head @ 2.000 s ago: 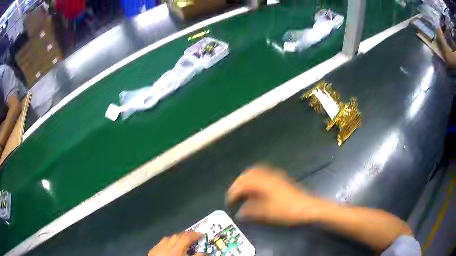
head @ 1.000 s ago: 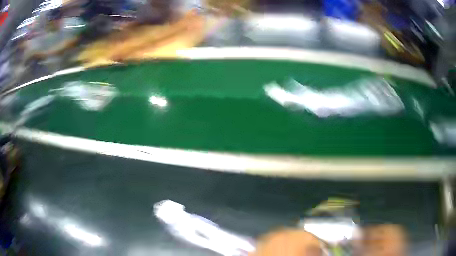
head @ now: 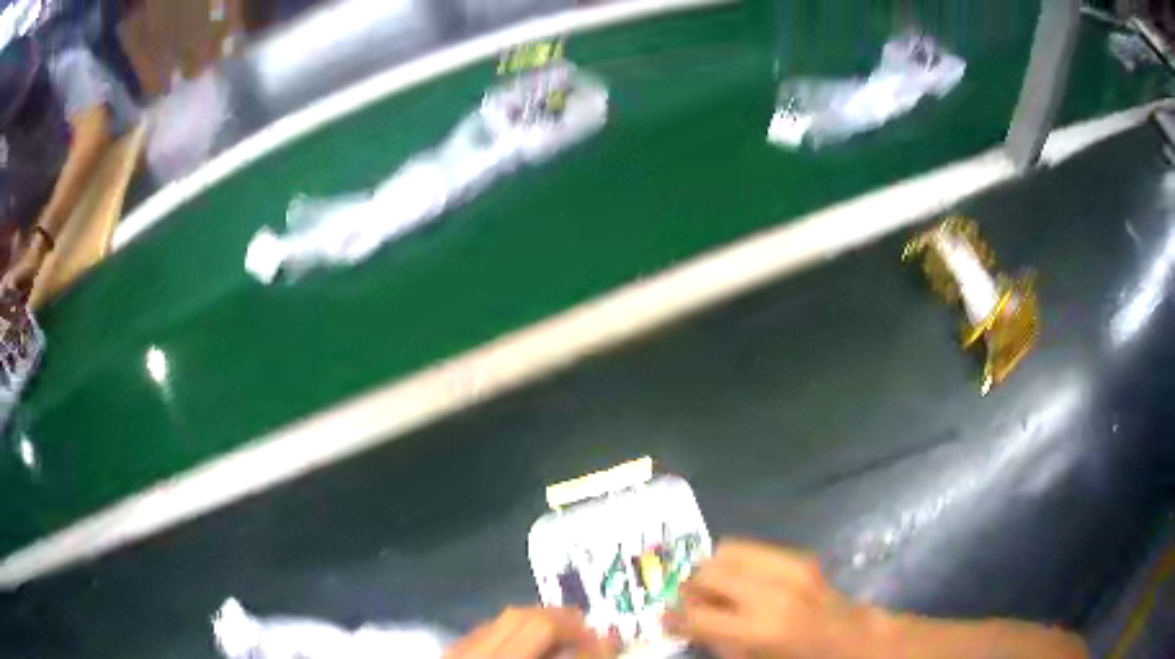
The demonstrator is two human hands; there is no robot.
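Note:
The white base housing (head: pixel 554 547) lies open side up on the dark bench at the bottom centre, with green circuit board parts and a dark block inside. A cable assembly (head: pixel 601 483), a white strip with a yellow edge, lies along its far edge. My left hand (head: pixel 535 633) is at the near left edge of the housing, cut off by the picture's bottom. My right hand (head: pixel 754 599) is at the right edge, fingertips over the housing. Both hands are blurred, and what the fingertips hold is hidden. A bagged white stem (head: pixel 322 640) lies to the left.
A gold cable bundle (head: pixel 979 290) lies on the bench at right. A thin dark line, possibly tweezers (head: pixel 902 454), lies below it. The green conveyor (head: pixel 425 315) carries bagged units beyond the pale edge (head: pixel 515 350). A grey post (head: pixel 1044 84) stands upper right. Another person's arm (head: pixel 71 180) shows upper left.
The view swung away and back. The housing now lies squarer, with a cable strip at its far edge. My right hand has moved from above the bench onto the housing's right side.

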